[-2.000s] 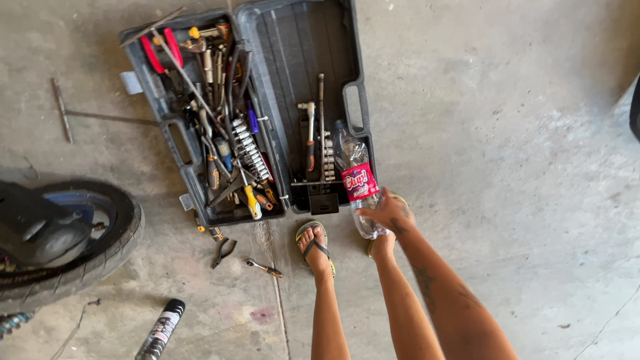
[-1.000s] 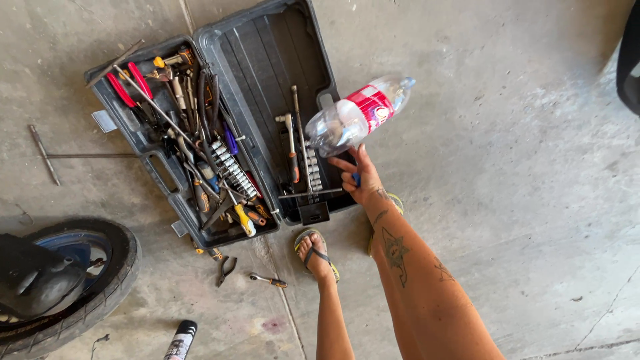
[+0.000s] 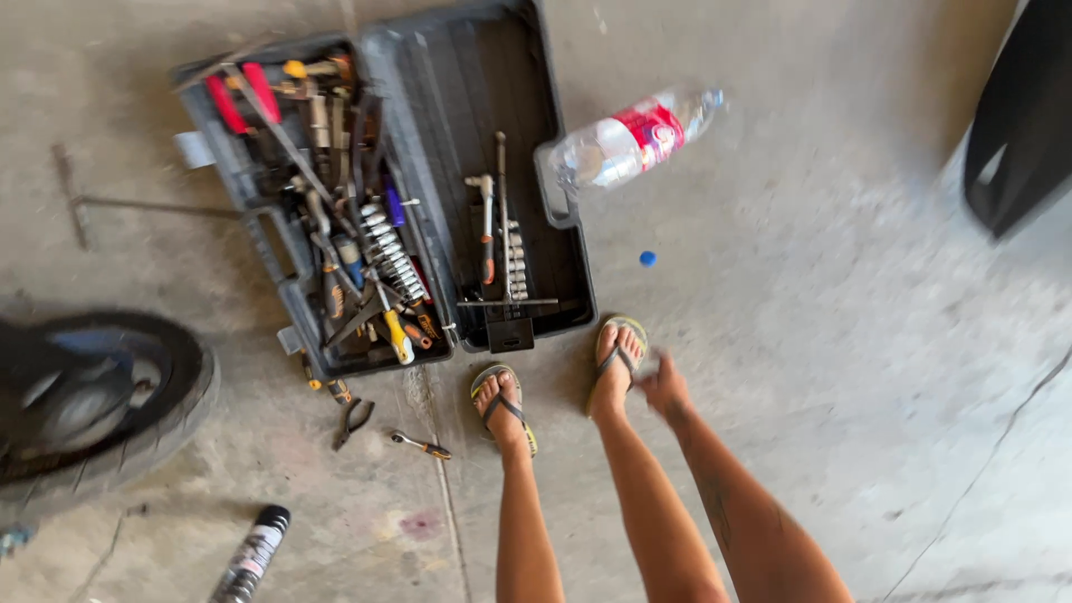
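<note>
My right hand (image 3: 664,383) is blurred beside my right foot in a flip-flop, with nothing seen in it. Above it a small blue bottle cap (image 3: 647,259) shows over the concrete floor. A clear plastic bottle with a red label (image 3: 641,138) lies on its side by the handle edge of the black toolbox (image 3: 578,276), apart from my hand. The box stands open: pliers with red grips (image 3: 261,92), a socket set (image 3: 392,251) and a yellow-handled screwdriver (image 3: 399,337) fill its left half, a ratchet (image 3: 487,230) and sockets (image 3: 517,264) lie in the right. My left hand is not in view.
A wheel with a tyre (image 3: 188,402) stands at the left, near a metal T-shaped bar (image 3: 151,206). Below the box lie black pliers (image 3: 353,423) and a small ratchet (image 3: 421,444). A spray can (image 3: 254,554) is at the bottom left, a black object (image 3: 1017,126) at the upper right.
The bottle, held upright in line with my arm at first, then tilted over the box edge, now lies right of the box. My right hand has let go and drawn back. The blue cap is apart from my hand.
</note>
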